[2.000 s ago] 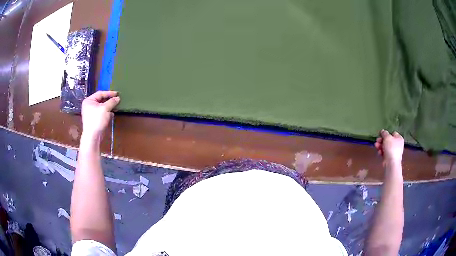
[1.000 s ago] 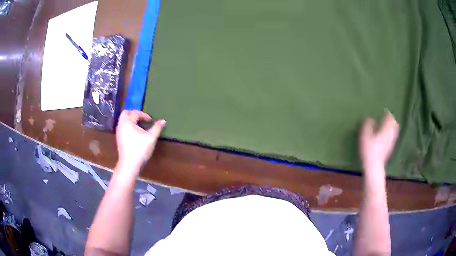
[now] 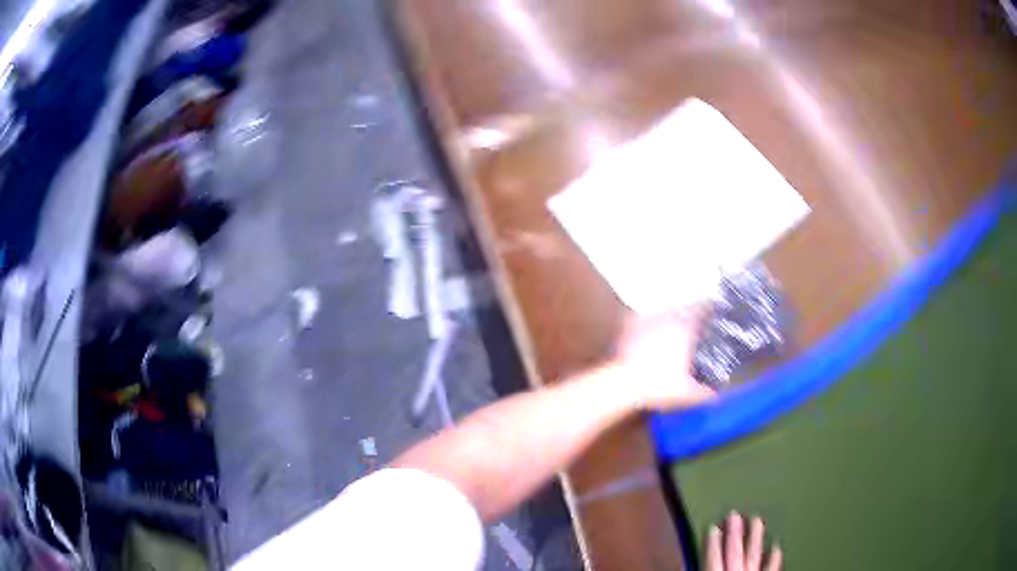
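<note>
The green fabric [image 3: 881, 446] lies flat at the lower right, with a blue strip [image 3: 814, 385] curving along its end. A wrapped weight [image 3: 745, 323] in shiny film sits on the table beyond the blue strip. My left hand [image 3: 661, 357] is blurred and reaches to the near side of the weight, partly over it; whether its fingers are closed on it I cannot tell. My right hand [image 3: 742, 544] is cut off by the bottom edge; its fingers lie spread on the fabric near the corner.
A white paper sheet [image 3: 680, 206] lies on the brown table [image 3: 535, 89] just beyond the weight. The table's edge runs down the middle of the view. Left of it is a grey floor [image 3: 312, 223] with scraps, and blurred piled items [image 3: 156, 268] at the far left.
The view has turned left toward the table's end. My left hand has left the fabric corner and moved to the weight. My right hand is now near the fabric's cut end.
</note>
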